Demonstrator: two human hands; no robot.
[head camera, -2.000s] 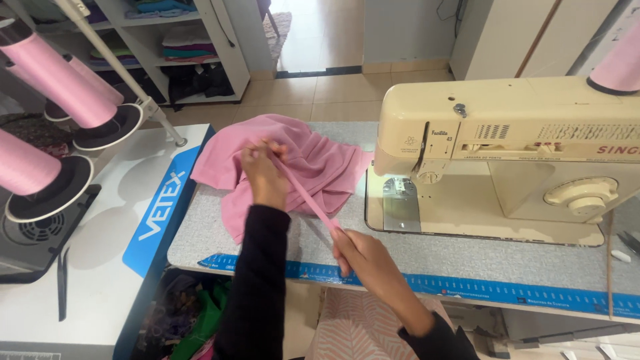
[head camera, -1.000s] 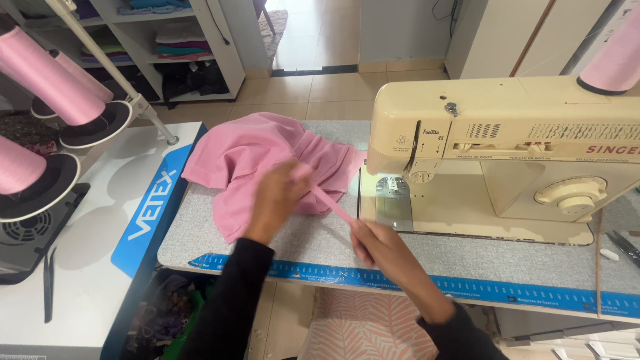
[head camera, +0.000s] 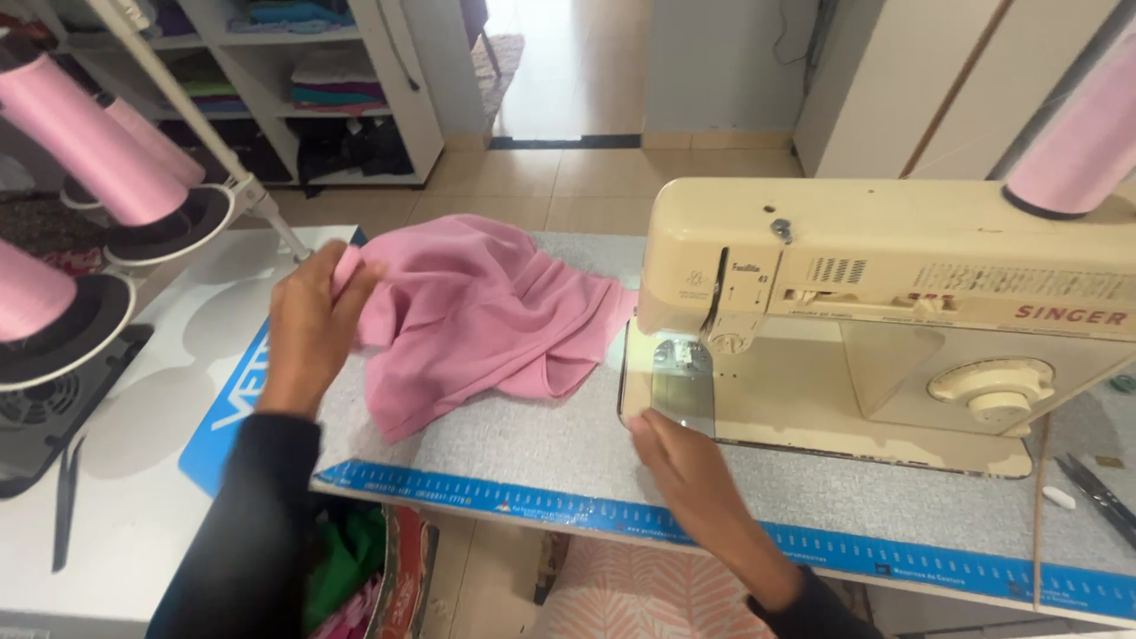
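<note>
Pink fabric (head camera: 479, 319) lies bunched on the grey textured table, left of a cream Singer sewing machine (head camera: 754, 257). My left hand (head camera: 315, 311) is at the fabric's left side, with a bit of pink cloth pinched between thumb and fingers. Near the front left corner of the machine's base, by the needle plate (head camera: 682, 382), is my right hand (head camera: 679, 470). Its fingers are close together; whether they hold anything cannot be told. The fabric's right edge reaches close to the machine base.
Pink thread cones (head camera: 102, 142) stand on a rack at the left, above a white machine table (head camera: 177, 382). A blue ruler strip (head camera: 568, 515) runs along the front edge. Black tweezers (head camera: 67, 506) lie left; scissors (head camera: 1100, 497) and a small white piece (head camera: 1058, 497) lie right.
My hands have moved apart, the left one to the left side of the fabric. The pink strip stretched between them in the earlier frames no longer spans them.
</note>
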